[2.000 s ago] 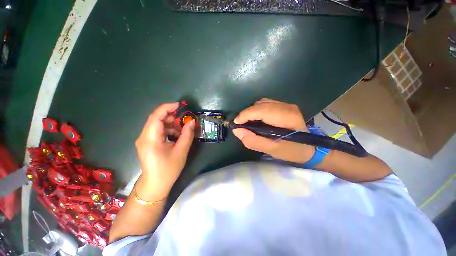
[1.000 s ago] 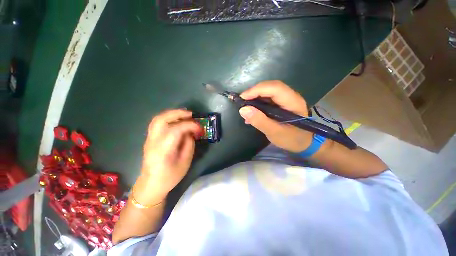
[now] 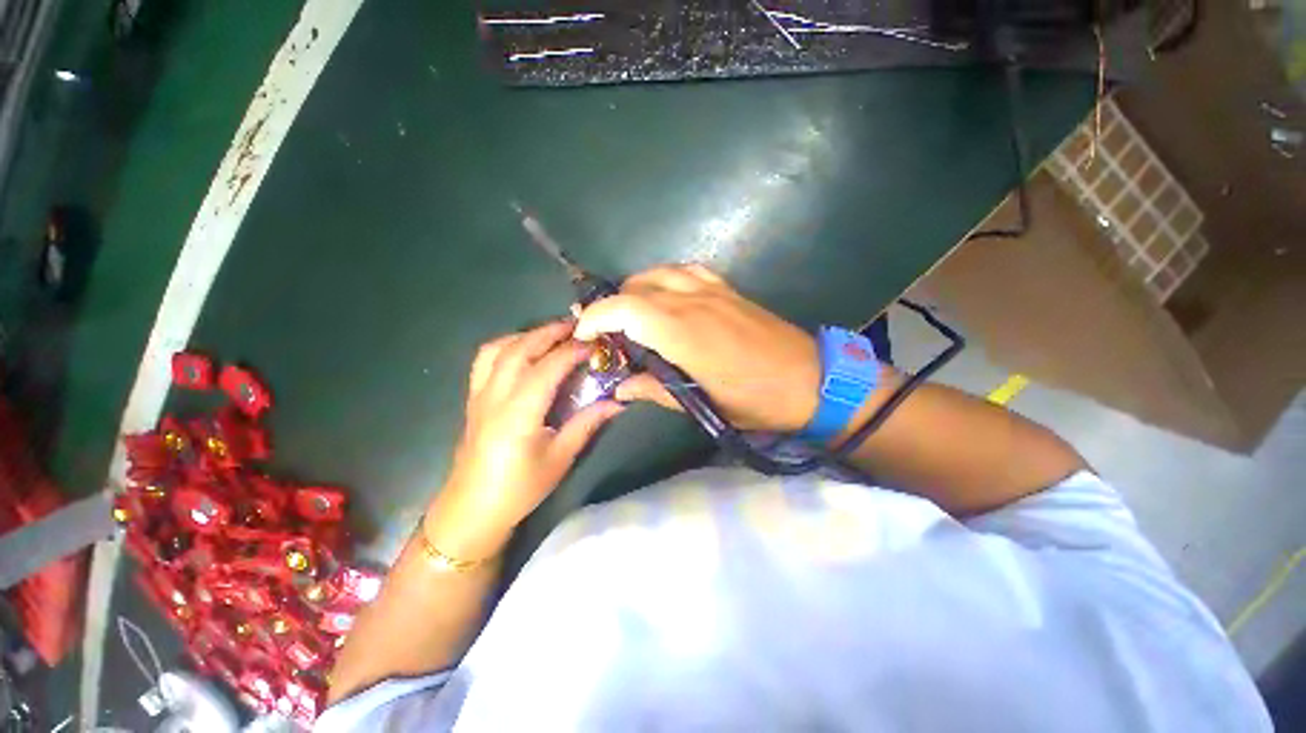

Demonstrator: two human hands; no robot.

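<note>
A small unit (image 3: 596, 384) with a round gold centre lies between my two hands; my fingers cover most of it. My left hand (image 3: 516, 418) grips its left side. My right hand (image 3: 723, 348) touches its upper and right edges and also holds the black soldering iron (image 3: 693, 397). The iron's metal tip points up and left, away from the unit, above the bench. Whether the green board is under the gold-centred part is hidden.
A pile of red modules (image 3: 236, 551) lies at left, with two slightly apart above it. A speckled black mat (image 3: 716, 55) with thin solder lengths is at the far edge. A cardboard box (image 3: 1132, 315) with a pale grid divider (image 3: 1132, 201) is at right. A white strip (image 3: 215, 215) runs at left.
My right hand has moved left to the unit, and the iron has swung to point up-left. Both hands now meet at the unit. The round gold centre shows where the green board was visible.
</note>
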